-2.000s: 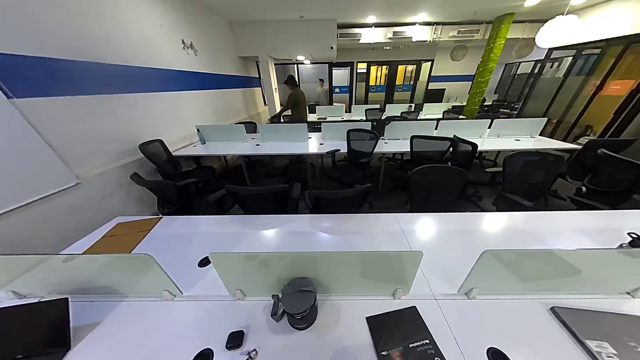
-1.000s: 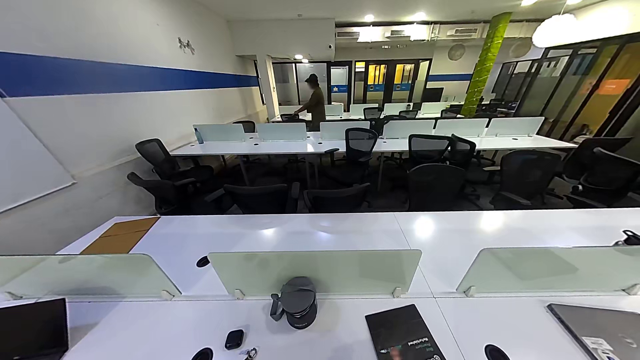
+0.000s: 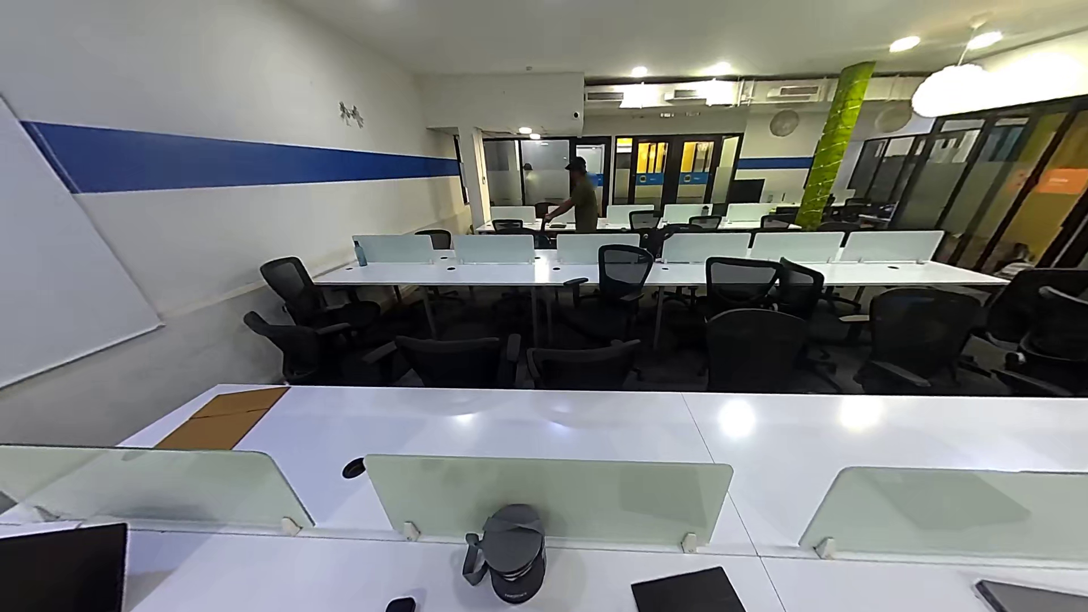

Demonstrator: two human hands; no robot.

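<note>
Neither of my hands is in view. On the white desk below me a grey cap (image 3: 512, 544) stands against a frosted glass divider (image 3: 552, 500), its strap at the left side. A small black object (image 3: 400, 604) lies left of it at the bottom edge. To the right is a flat black folder or box (image 3: 690, 590), partly cut off. A closed laptop (image 3: 1028, 597) shows at the lower right corner, and a dark screen (image 3: 64, 568) at the lower left.
A brown cardboard sheet (image 3: 223, 418) lies at the desk's far left. Beyond the desk stand several black mesh chairs (image 3: 625, 272) and a second white desk row (image 3: 501, 274) with dividers. A person (image 3: 581, 197) stands at the farthest row, near a green-wrapped column (image 3: 837, 144).
The far person has moved to the right since the earliest frame. The view has tilted up somewhat, so less of the near desk shows.
</note>
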